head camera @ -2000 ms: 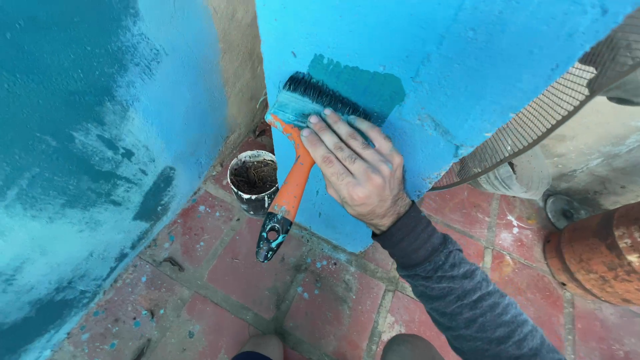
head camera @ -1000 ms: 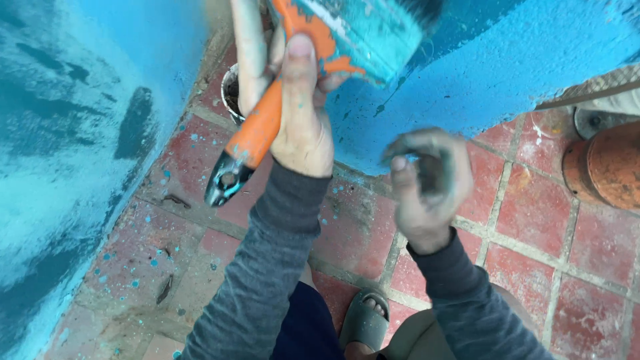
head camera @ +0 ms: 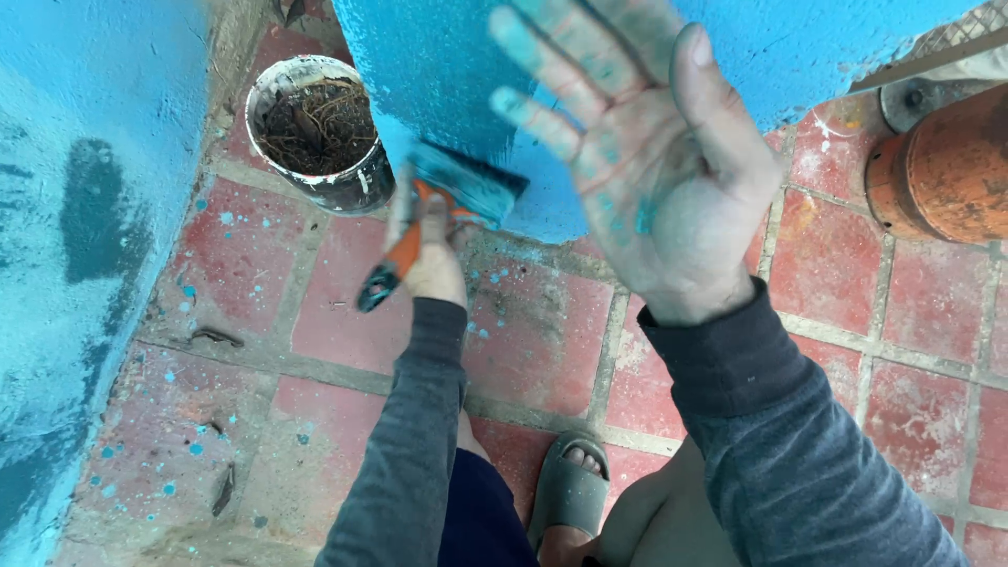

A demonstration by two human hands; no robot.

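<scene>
My left hand (head camera: 431, 244) is closed around the orange handle of a wide paintbrush (head camera: 465, 189), whose bristles are wet with teal paint and lie against or close to the lower part of the blue wall (head camera: 551, 201). A darker teal patch of paint covers the wall above the brush. My right hand (head camera: 654, 157) is raised nearer the camera, palm up and fingers spread, with teal smears on the palm and fingers and nothing in it. Its fingertips overlap the wall in view; whether they touch it cannot be told.
A paint-stained pot (head camera: 346, 177) of soil and dry roots stands left of the brush. Another blue wall (head camera: 110, 197) rises at the far left. An orange metal cylinder (head camera: 945, 173) lies at the right on red floor tiles (head camera: 535, 331). My sandalled foot (head camera: 573, 484) is below.
Two seconds ago the right hand was over the brush at the wall. The left hand, holding the brush near the camera one second ago, has moved down to the wall's lower edge; the right hand has opened.
</scene>
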